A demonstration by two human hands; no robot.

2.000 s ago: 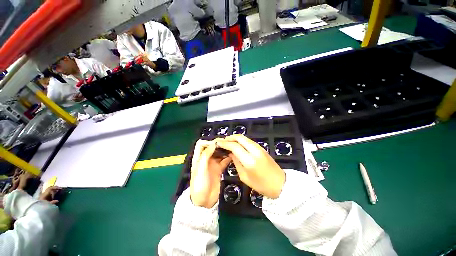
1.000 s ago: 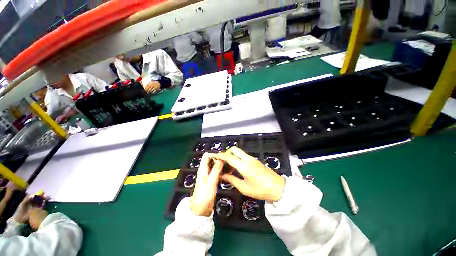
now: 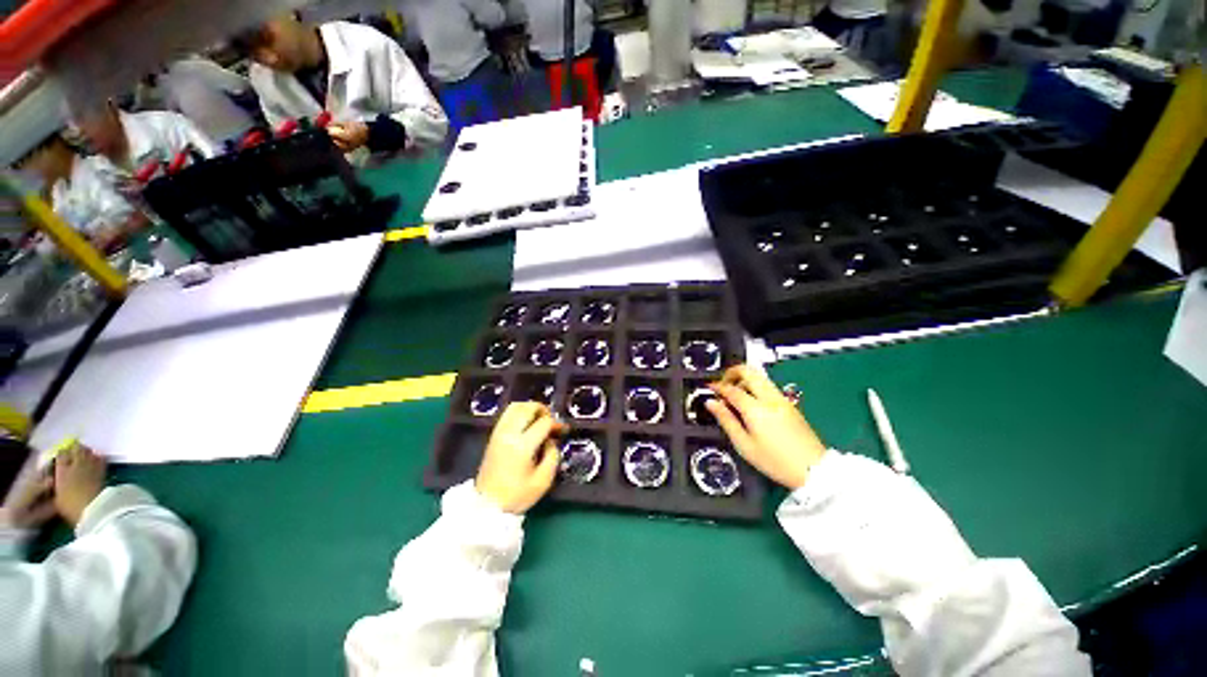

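Note:
The black foam tray [image 3: 616, 431] lies flat in front of me. Round units with shiny silver rims and dark faces, such as one [image 3: 645, 463] in the near row, sit in most pockets. Two far-right pockets and the near-left pocket are empty. My left hand [image 3: 520, 456] is over the tray's near-left part, fingers curled beside a near-row unit; its fingertips hide part of a pocket. My right hand [image 3: 772, 430] is at the right edge, fingertips over a unit in the rightmost column. Whether either hand grips anything cannot be told.
A white pen [image 3: 887, 430] lies right. A large black tray [image 3: 874, 311] stands behind right, a white tray [image 3: 516, 172] behind. A white board [image 3: 219, 351] lies left, near a black rack [image 3: 265, 192]. A neighbouring worker's hands [image 3: 60, 487] are at far left. Yellow posts [image 3: 1125, 199] stand right.
My hands were together above the middle of the tray; now they are apart at its left and right sides, lower down. More units show. The camera view has shifted.

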